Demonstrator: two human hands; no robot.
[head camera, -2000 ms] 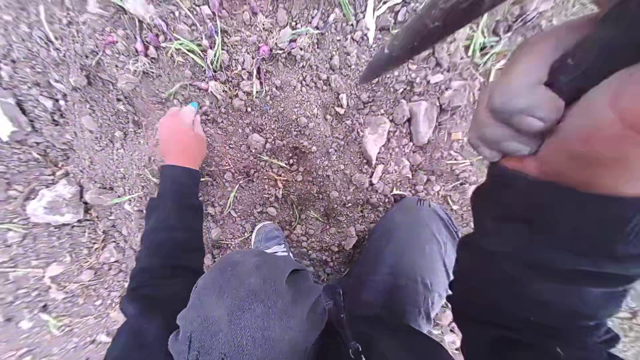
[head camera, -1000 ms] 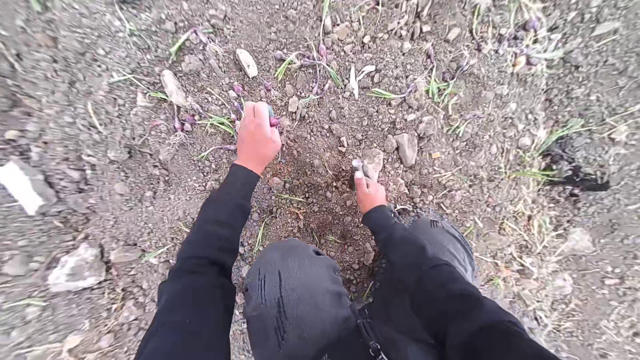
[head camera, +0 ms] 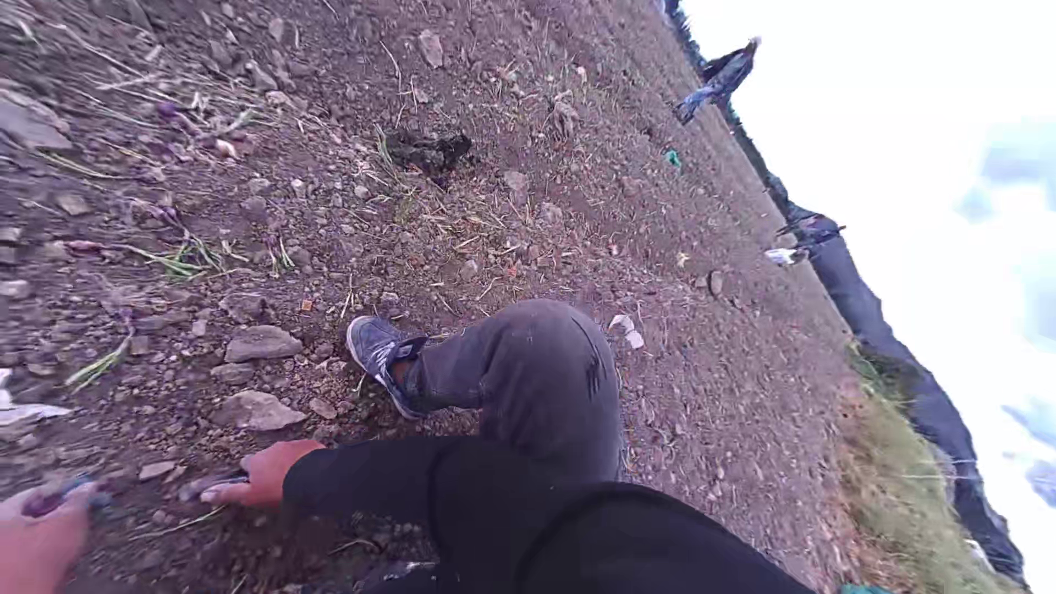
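Observation:
At the lower left edge is my left hand [head camera: 45, 528], its fingers closed around a small purple onion [head camera: 41, 502]; something blue-green shows at its fingertips. To its right, close to the soil, my right hand [head camera: 268, 474] grips a small greyish object [head camera: 210, 485] that is too blurred to name. Stones lie just above the right hand, among them a flat grey one [head camera: 257, 411]. Purple onions with green leaves [head camera: 186, 256] are scattered over the soil at the left, with another onion [head camera: 169, 110] near the upper left.
My bent knee [head camera: 549, 371] and a grey sneaker [head camera: 384, 359] are at the centre. A dark clump [head camera: 429, 151] sits above on rocky, sloping soil. Two people, one at the upper right [head camera: 722, 78] and one farther down [head camera: 804, 239], are in the distance. Dry grass [head camera: 899, 487] grows at the right.
The view has swung strongly toward the right, bringing the horizon in. My right hand, raised near the camera with a long dark object two seconds ago, is now low by the soil.

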